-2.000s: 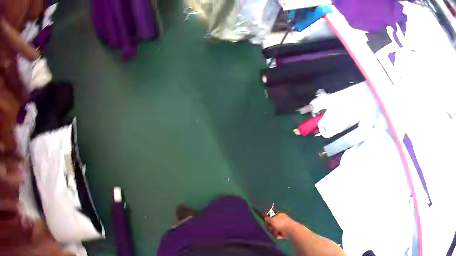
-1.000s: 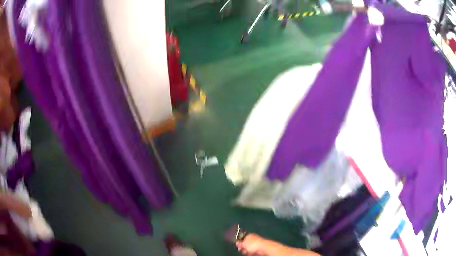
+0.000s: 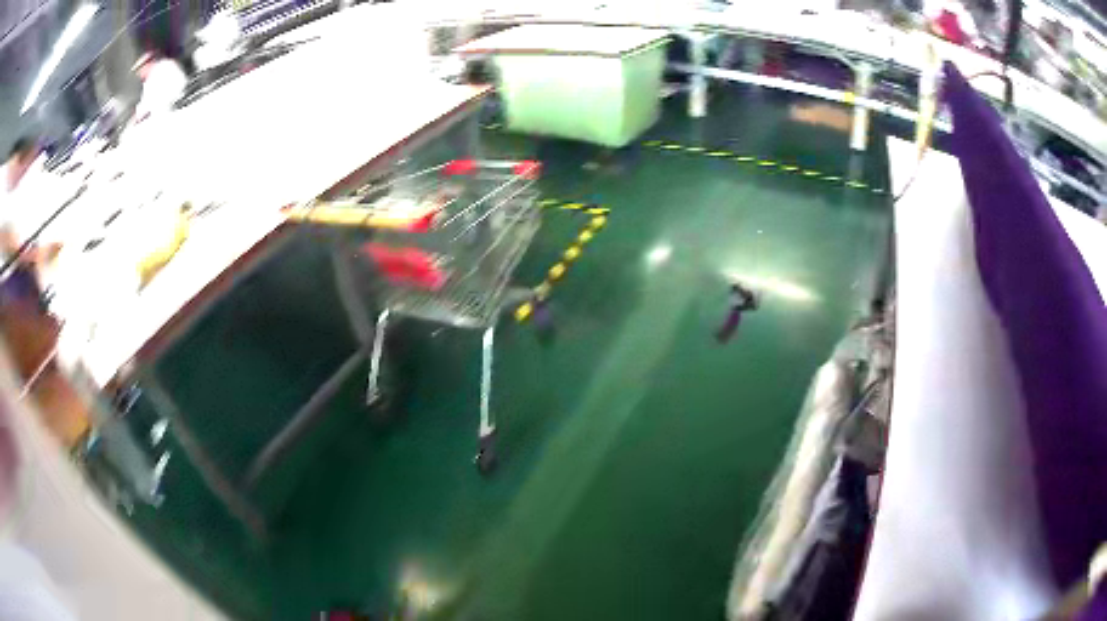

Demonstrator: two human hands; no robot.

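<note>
Neither of my hands can be made out. A small blurred beige shape at the bottom right edge is too unclear to name. Purple fabric [image 3: 1032, 267] lies lengthwise over the white table [image 3: 941, 400] on the right. A wire shopping cart [image 3: 467, 255] with red parts stands on the green floor, left of centre, beside another long white table [image 3: 279, 158]. The picture is blurred.
Pale wrapped rolls or bundles [image 3: 801, 485] lie low along the right table. A small dark scrap [image 3: 733, 313] is on the floor. A pale green box-like table [image 3: 583, 91] stands at the back, near yellow-black floor tape [image 3: 565, 261]. People are blurred at far left.
The view has swung up and onward along the aisle. The hand seen at the bottom earlier, holding a small object, has left the picture. The cart and left table have come into view.
</note>
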